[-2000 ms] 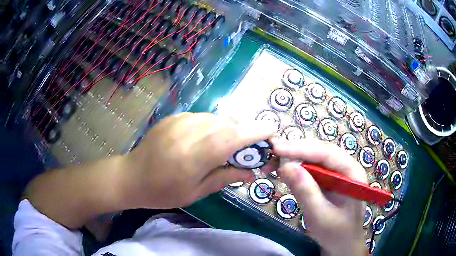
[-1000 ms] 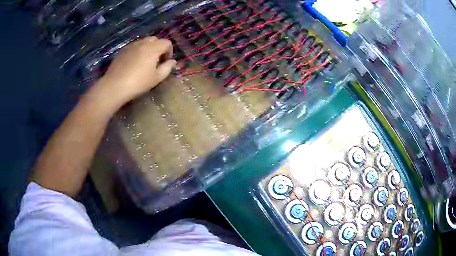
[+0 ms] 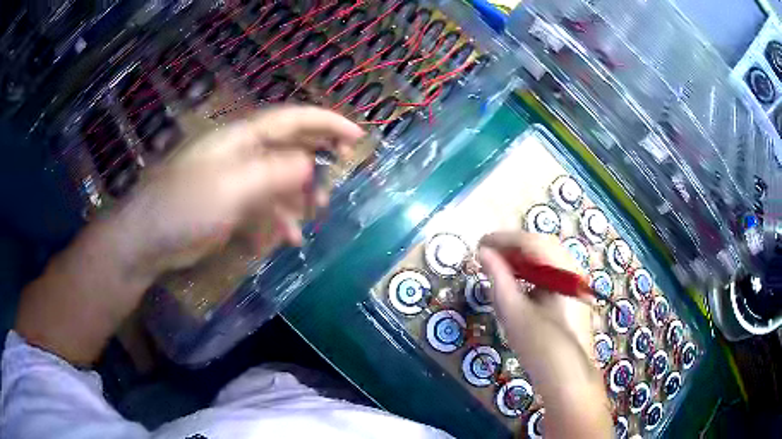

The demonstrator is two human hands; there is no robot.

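My left hand (image 3: pixel 231 184) is blurred, above the right edge of the supply tray (image 3: pixel 219 287). A small dark loudspeaker (image 3: pixel 322 165) with a metallic glint is between its thumb and fingers. My right hand (image 3: pixel 536 313) holds the red test probe (image 3: pixel 549 276) over the receiving tray (image 3: pixel 506 184); the probe's tip is hidden by the fingers. The receiving tray holds rows of speakers (image 3: pixel 410 291) with pale rings up, and its upper left part is bright with glare. In the supply tray, dark speakers with red wires stand in rows at the top.
A green mat (image 3: pixel 330 296) with a yellow edge line lies under the receiving tray. Clear glossy stacked trays (image 3: pixel 634 111) stand behind it. A white-rimmed round object (image 3: pixel 754 304) is at the right edge. A blue edge (image 3: pixel 490 13) shows at the top.
My left hand has come back from the supply tray's far rows towards the receiving tray, with a speaker. My right hand with the probe is in view again. The view has shifted.
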